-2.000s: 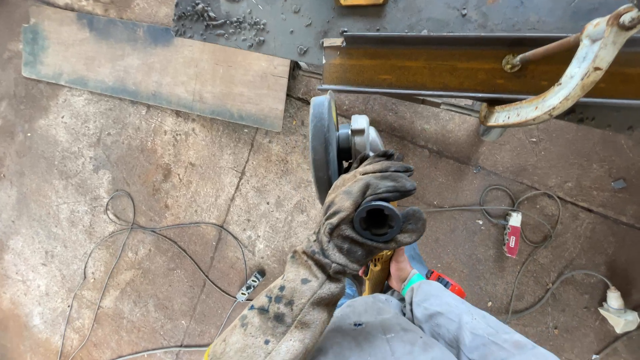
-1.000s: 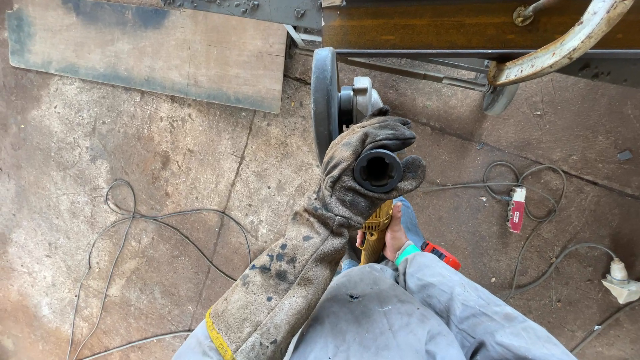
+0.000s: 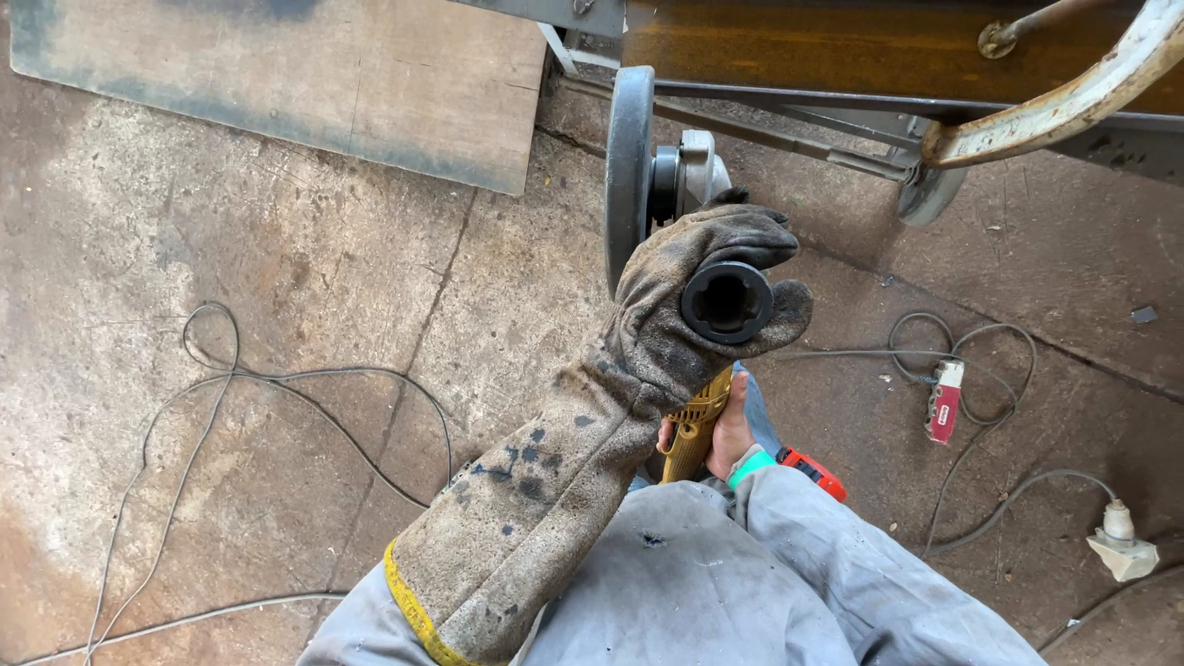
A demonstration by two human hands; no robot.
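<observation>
My left hand, in a stained leather welding glove with a yellow-edged cuff, is closed around the black side handle of an angle grinder. The handle's hollow end points up at the camera. My bare right hand grips the grinder's yellow body lower down, partly hidden behind the glove and sleeve. Above the glove show the grinder's silver gear head and its dark wheel guard, seen edge-on. The disc itself cannot be made out. A rusty steel beam lies just beyond the guard.
A white, rusted C-shaped clamp stands at the beam's right. A flat board lies at upper left. Loose cables cross the floor on both sides, with a red and white socket strip and a white plug connector at right.
Both hands keep their hold on the grinder, in nearly the same pose. The view has shifted slightly, with the beam and board now nearer the top edge.
</observation>
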